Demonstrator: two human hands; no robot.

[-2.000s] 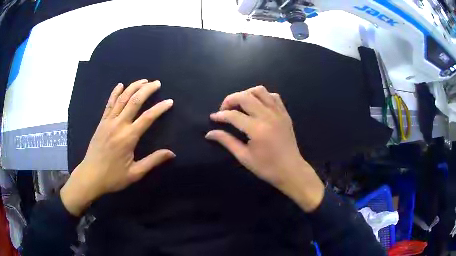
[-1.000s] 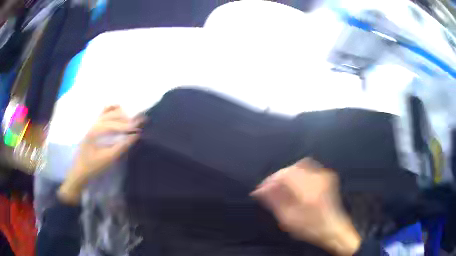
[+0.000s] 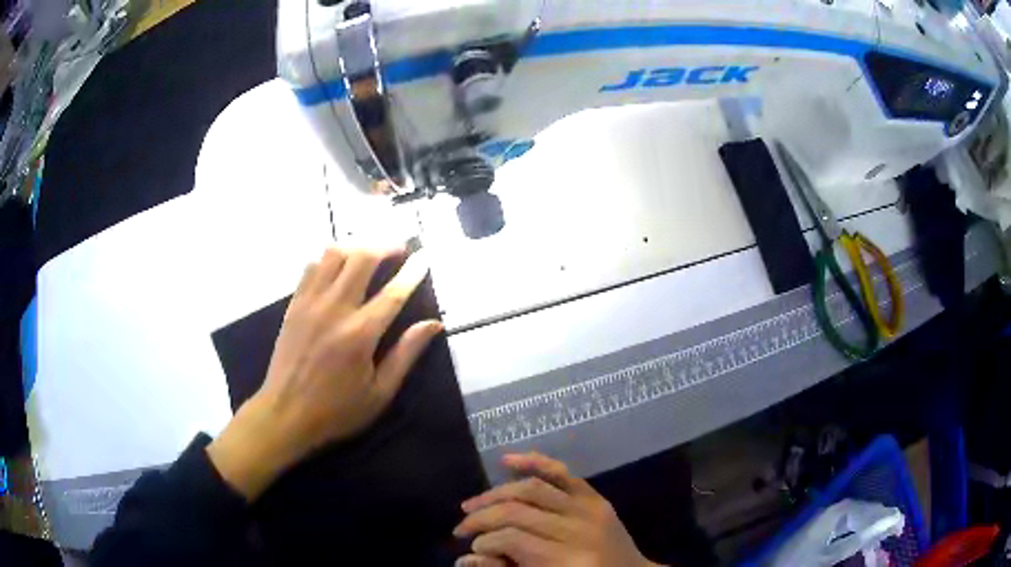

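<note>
A black cut panel [image 3: 377,465] lies on the white table and hangs over the front edge. It is narrow at the top, where its far end reaches the presser foot and needle area [image 3: 412,199] of the white sewing machine [image 3: 687,78]. My left hand [image 3: 344,349] lies flat on the panel just in front of the foot, fingers spread. My right hand [image 3: 549,521] is at the panel's right edge, by the table's front edge. Its fingers are slightly bent and its lower part is cut off by the picture. Whether it pinches the cloth cannot be seen.
A dark round knob [image 3: 480,210] stands right of the foot. A black strip [image 3: 767,216] and scissors [image 3: 848,271] lie right. A ruler tape [image 3: 643,393] runs along the front edge. Black layers [image 3: 166,111] lie far left. A blue basket [image 3: 887,476] is below right.
The view has moved closer to the machine. The panel, spread wide before, now shows as a narrower piece by the foot. My left hand is on it near the foot; my right hand is lower, at its edge.
</note>
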